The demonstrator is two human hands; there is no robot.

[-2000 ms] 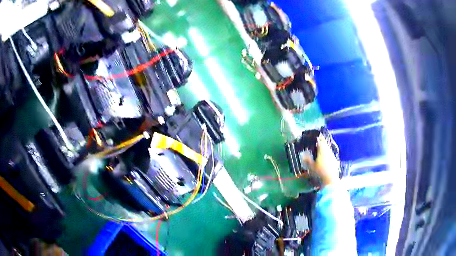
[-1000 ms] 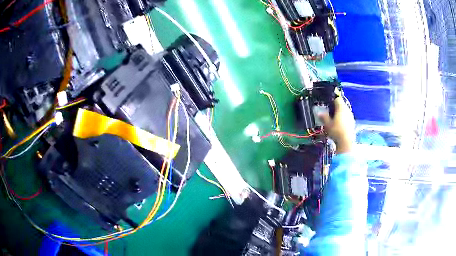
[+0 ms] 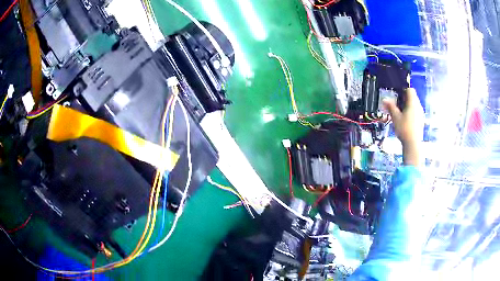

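My right hand [image 3: 407, 121], in a light-blue sleeve, is at the right. Its fingers are on a small black module [image 3: 388, 77] with a silvery ribbed patch, and grip its right side. Red and yellow wires trail left from that module to a small white connector. A large black housing [image 3: 104, 192] with an orange-amber strip [image 3: 109, 134] across it lies at the left, with a round black end [image 3: 205, 63] nearby. My left hand is not in view.
A similar black module [image 3: 323, 164] lies below the held one, and another [image 3: 342, 24] stands above. Dark parts [image 3: 290, 247] lie at the bottom. A white strip [image 3: 241, 175] crosses the green mat [image 3: 255, 131]. A blurred blue thing [image 3: 60, 264] shows at lower left.
The view has shifted closer to the large housing. My right hand and the module in it have moved right, away from the row of similar modules.
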